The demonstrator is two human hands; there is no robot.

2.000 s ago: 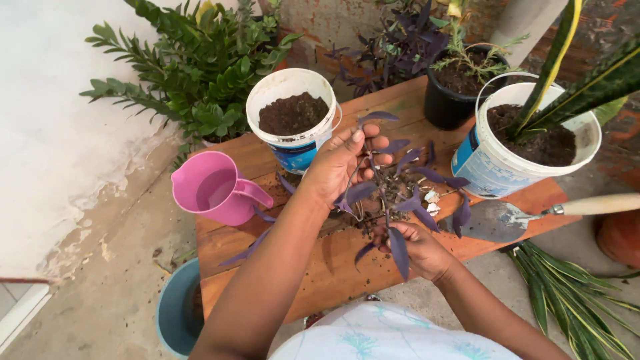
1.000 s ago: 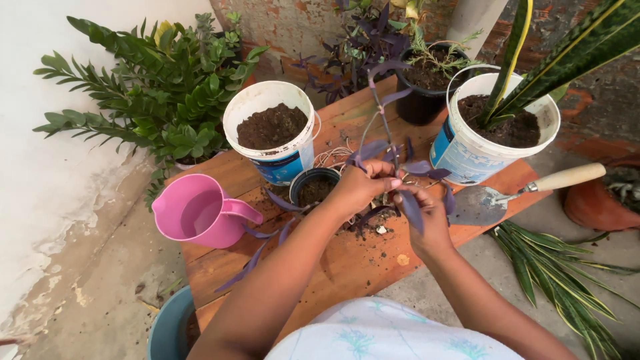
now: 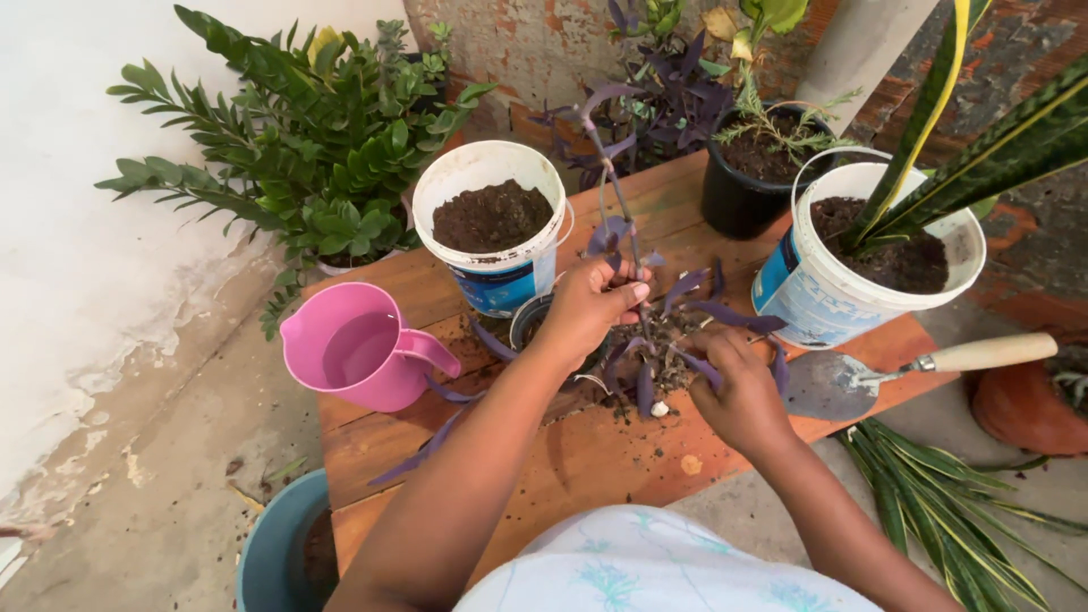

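My left hand (image 3: 595, 310) pinches the stem of a purple-leaved cutting (image 3: 623, 204), which stands up from the fingers over the middle of the wooden table. To its right, my right hand (image 3: 738, 382) is low among purple leaves (image 3: 699, 365) and loose soil with roots; its fingertips are partly hidden, so whether it grips a leaf is unclear. A small dark pot (image 3: 531, 321) sits half hidden behind my left wrist. Behind it stands a white bucket of soil (image 3: 493, 217). A garden trowel (image 3: 833, 384) lies right of my right hand.
On the wooden table (image 3: 595, 459) stand a pink plastic jug (image 3: 357, 348) of water, a black pot (image 3: 748, 200) and a white bucket with a snake plant (image 3: 867, 289). A blue-green tub (image 3: 276, 544) and cut striped leaves (image 3: 926, 501) are on the floor.
My hands were close together on the purple plant a second ago; now my right hand is apart from the left, lower and to the right. The left still holds the upright stem.
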